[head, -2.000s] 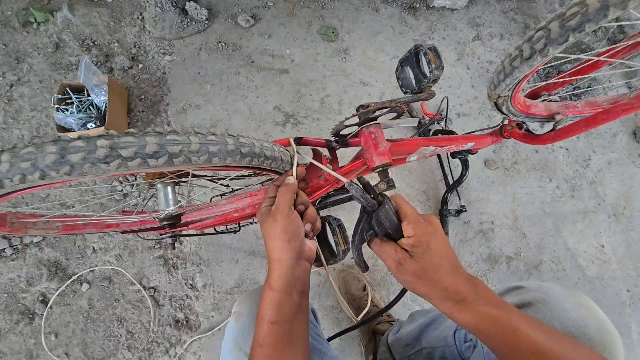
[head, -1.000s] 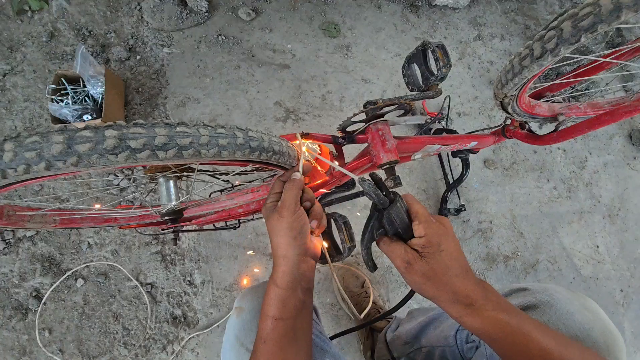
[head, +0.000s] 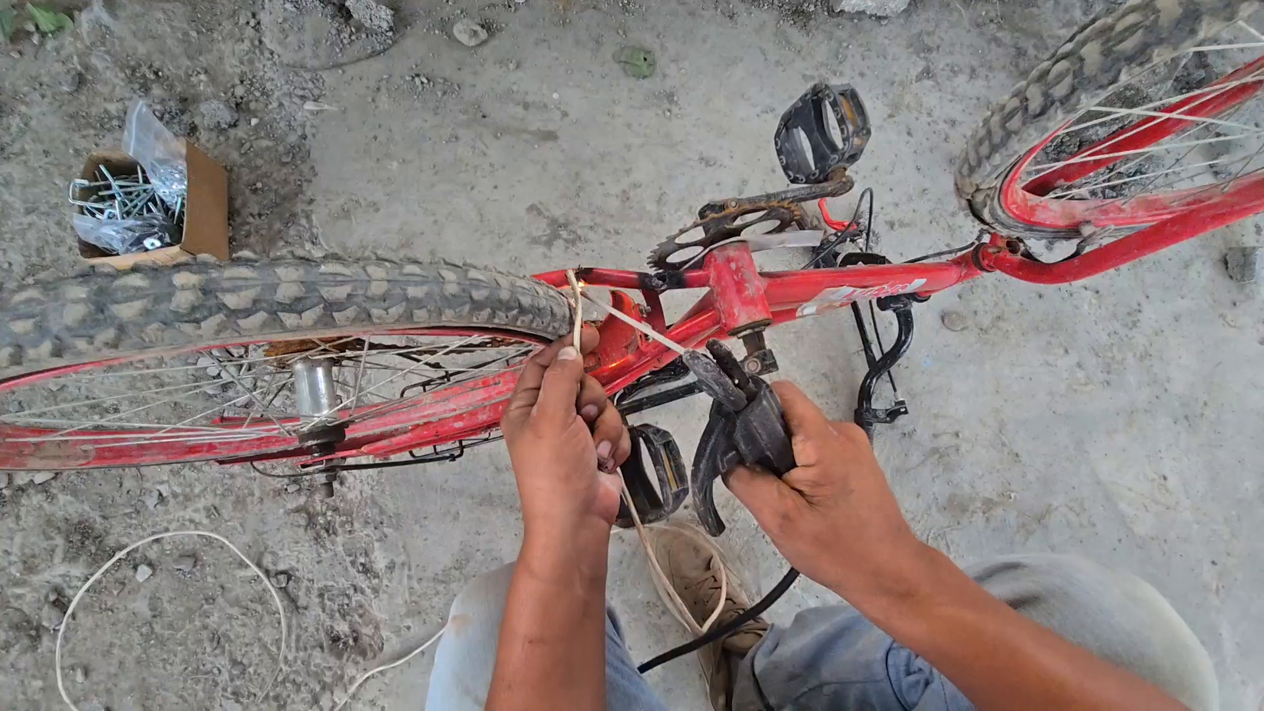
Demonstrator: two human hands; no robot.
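A red bicycle frame point(head: 736, 288) lies across the view, its knobby tyre point(head: 286, 301) at the left. My left hand point(head: 568, 434) pinches a thin off-white cord or wire point(head: 577, 306) whose upper end is at the red frame beside the tyre. In my right hand point(head: 820, 479) is a black welding electrode holder point(head: 755, 430); its jaws hold a pale rod point(head: 632, 321) that slants up-left to the same spot, where a small orange glow shows. A black cable point(head: 726, 624) runs below the holder.
An open cardboard box point(head: 205, 202) with screws and plastic bags stands upper left. Pedals point(head: 823, 133), a rusty chainring point(head: 726, 232) and the other wheel point(head: 1062, 109) surround the frame. A loop of pale cord point(head: 173, 535) lies on the concrete lower left. My shoe point(head: 691, 573) is below the pedal.
Bright sparks and an orange glow at the frame one second ago have shrunk to a small glow. Both hands keep their holds and have hardly moved.
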